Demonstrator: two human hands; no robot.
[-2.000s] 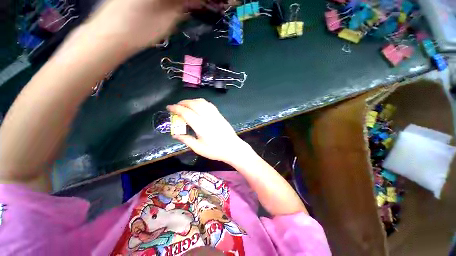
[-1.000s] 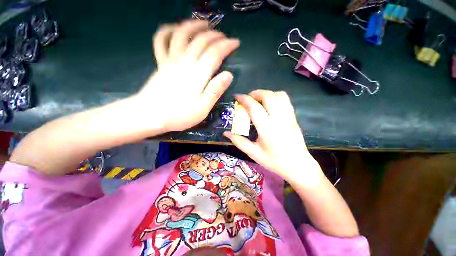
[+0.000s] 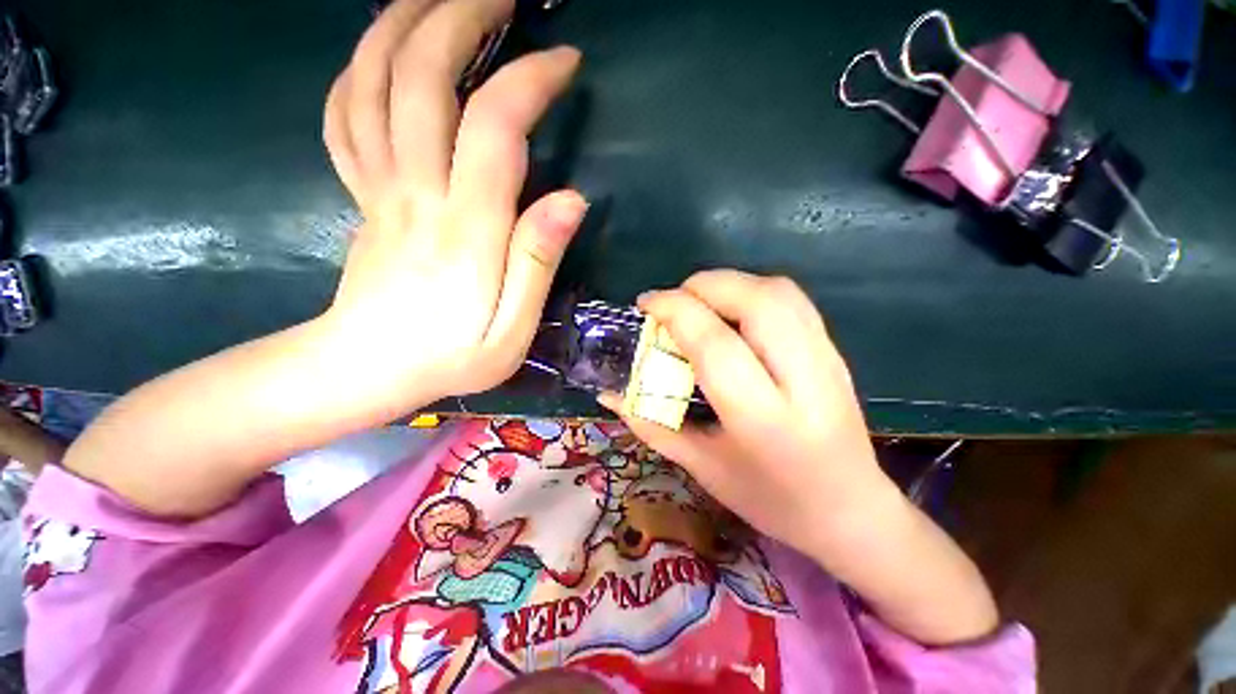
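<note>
My right hand (image 3: 759, 373) pinches a yellow binder clip (image 3: 662, 380) near the bench's front edge. A dark shiny plastic unit (image 3: 605, 344) joins the clip's left side, and thin wire shows left of it, partly behind my left wrist. My left hand (image 3: 441, 203) is over the bench with its fingers apart. A dark glossy thing shows between its fingers at the top; whether they touch it I cannot tell. A clipped unit (image 3: 1064, 183) lies at the upper right, with a pink clip (image 3: 987, 122) on one side and a black clip on the other.
The dark green bench mat (image 3: 759, 149) ends at a front edge close to my body. Loose dark shiny units (image 3: 16, 296) lie at the far left. A blue clip (image 3: 1175, 38) is cut off at the top right. A pale object shows at the lower right corner.
The view has shifted and come closer to the bench. My left hand has come from the upper left to beside my right hand. My right hand still holds the yellow clip.
</note>
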